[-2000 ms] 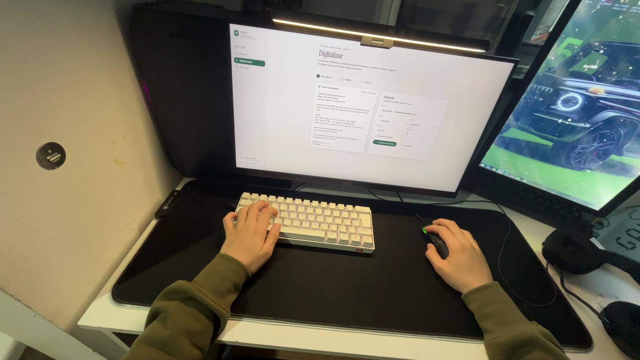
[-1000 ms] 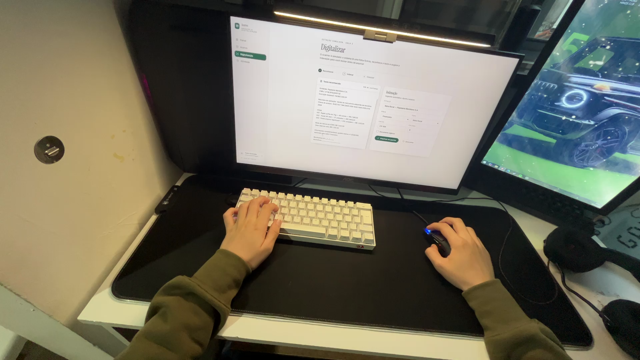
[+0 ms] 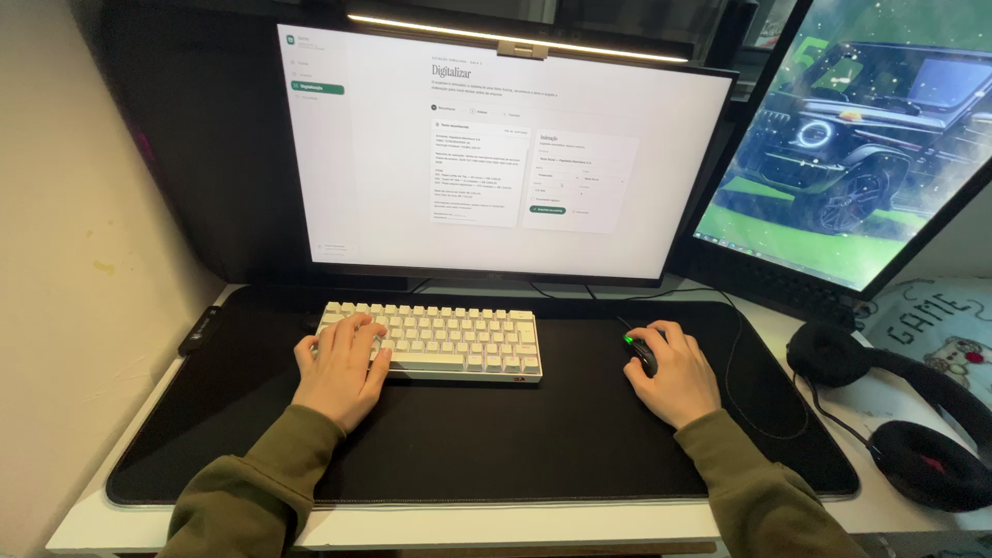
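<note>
My left hand rests on the left part of a white compact keyboard, fingers spread over its keys. My right hand is closed around a black computer mouse with a small green light at its front; the palm hides much of it. Keyboard and mouse both lie on a large black desk mat. Behind them a monitor shows a pale page with text panels and green buttons.
At the right a second, tilted monitor displays a dark off-road vehicle. Black headphones with a cable lie on the white desk beside the mat. A light bar tops the main monitor. The wall stands close at left.
The mouse light has gone from green to blue and back to green. Both hands have stayed in place on the keyboard and the mouse.
</note>
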